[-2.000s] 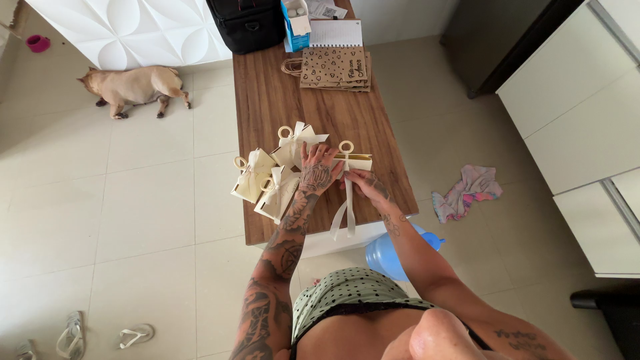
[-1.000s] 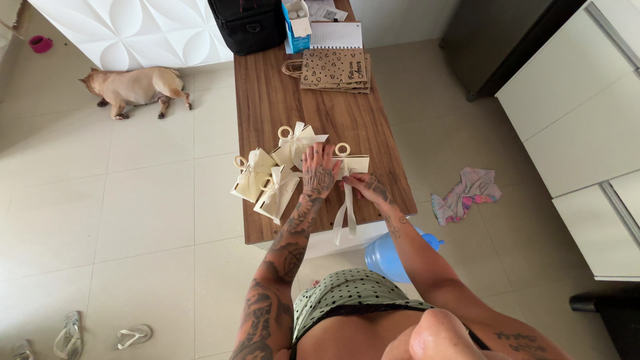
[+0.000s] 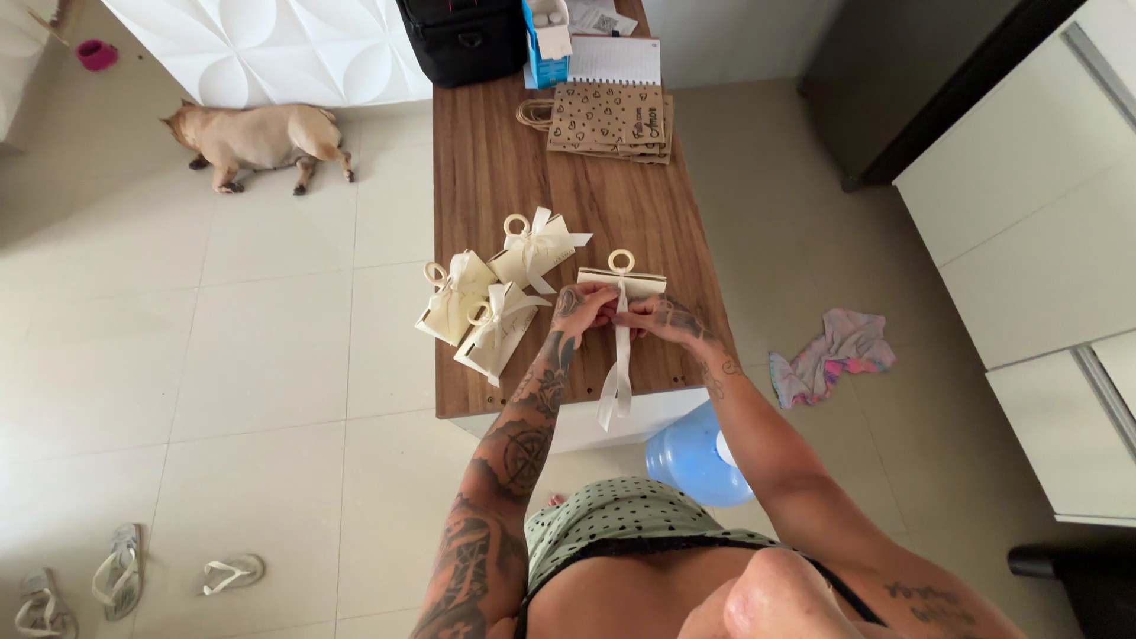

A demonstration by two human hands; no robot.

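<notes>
A cream box (image 3: 641, 282) with a pale ring (image 3: 621, 260) at its top edge lies on the wooden tabletop (image 3: 497, 160). A white ribbon (image 3: 614, 390) runs down from the ring and hangs past the table's front edge. My left hand (image 3: 586, 306) and my right hand (image 3: 664, 318) meet at the box's lower edge, fingers closed on the ribbon just below the ring. To the left lie several similar cream boxes (image 3: 543, 248) with rings and tied white bows, partly overlapping. The fingertips partly hide one another.
Farther back are printed kraft paper bags (image 3: 608, 120), a spiral notebook (image 3: 614, 60), a blue and white carton (image 3: 548, 67) and a black bag (image 3: 463, 40). A blue water jug (image 3: 697, 457) stands below the front edge. On the floor are a dog (image 3: 266, 138), a cloth (image 3: 834, 355) and flip-flops (image 3: 232, 574).
My left hand has moved off the area beside the box and down to the ribbon, near my right hand. The ribbon ends now hang closer together.
</notes>
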